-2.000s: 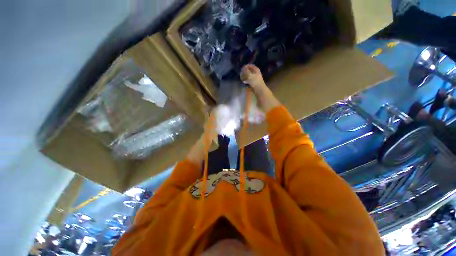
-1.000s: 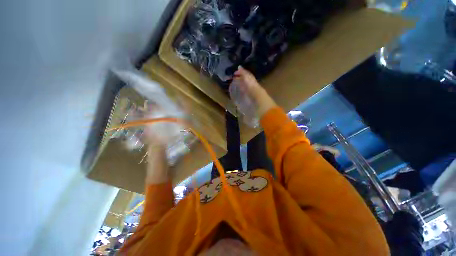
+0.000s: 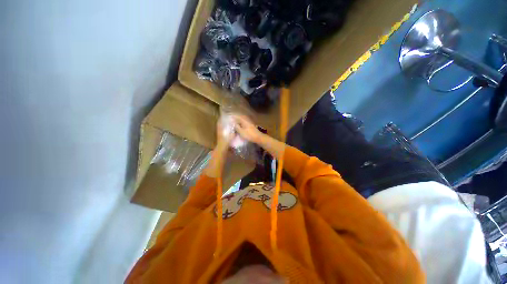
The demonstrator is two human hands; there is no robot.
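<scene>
My left hand (image 3: 224,136) and my right hand (image 3: 251,132) are close together just below the full carton. Both are on a whitish clear plastic bag (image 3: 240,148), blurred and partly hidden by the fingers. What is inside the bag cannot be told. The large cardboard carton (image 3: 339,61) above them holds many glossy black plastic parts (image 3: 261,58), some in clear wrapping at its left side.
A second carton (image 3: 158,186) at the left holds clear plastic packing (image 3: 183,158). A pale wall (image 3: 72,111) runs along the left. A person in white (image 3: 431,222) and dark clothing is close at the right. A chrome stool base (image 3: 431,41) stands on the blue floor.
My left hand has come back from over the left carton to my right hand. My right hand has moved down and left from the black parts. The person in white now shows at the right.
</scene>
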